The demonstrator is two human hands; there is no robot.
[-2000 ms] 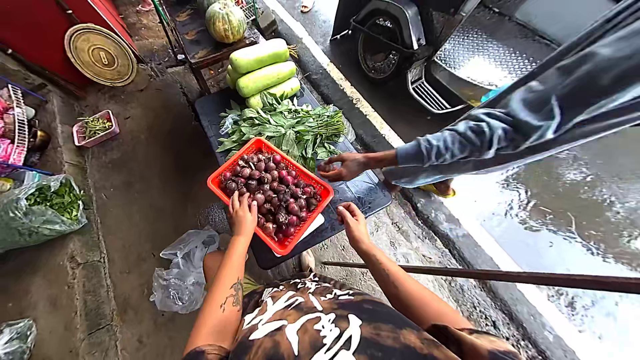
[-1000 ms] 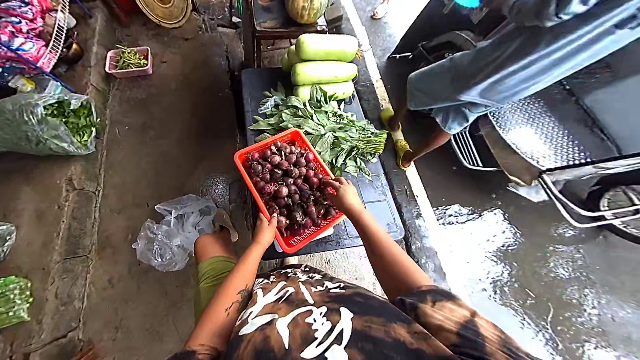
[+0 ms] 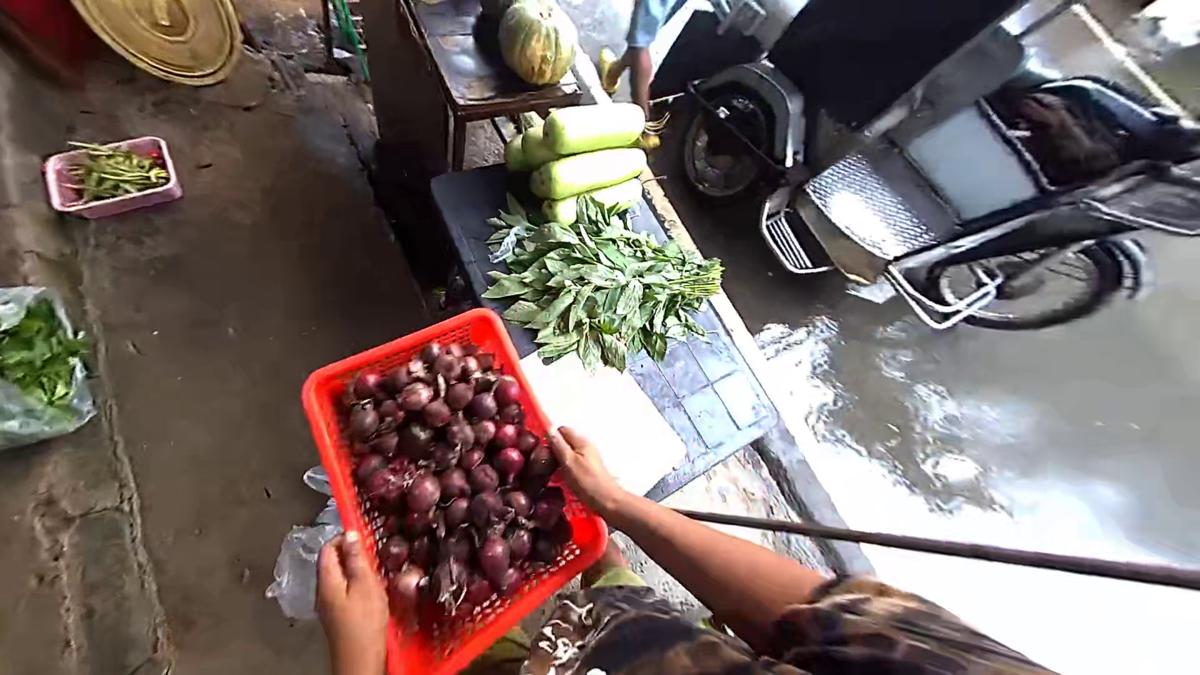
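Note:
A red plastic basket (image 3: 323,403) full of small red onions (image 3: 459,450) is held at a tilt, off the left side of the dark table (image 3: 741,403). My left hand (image 3: 352,595) grips its lower left rim, and my right hand (image 3: 583,469) has its right rim. Beside the basket, a white sheet-like item (image 3: 609,422) lies on the table. Behind that item lies a bunch of leafy greens (image 3: 600,281), with long pale green gourds (image 3: 595,155) stacked at the far end. The fingers under the basket are hidden.
A squash (image 3: 537,42) rests on a farther table. A tricycle with a sidecar (image 3: 881,197) stands on the wet road at right. On the ground at left are a pink tray of green pods (image 3: 112,178), a bag of greens (image 3: 37,361) and a crumpled plastic bag (image 3: 305,567). A pole (image 3: 937,544) crosses at right.
The basket, over the table one second ago, has moved left off it in my hands, and the white item is uncovered. My right hand has gone from the onions to the rim.

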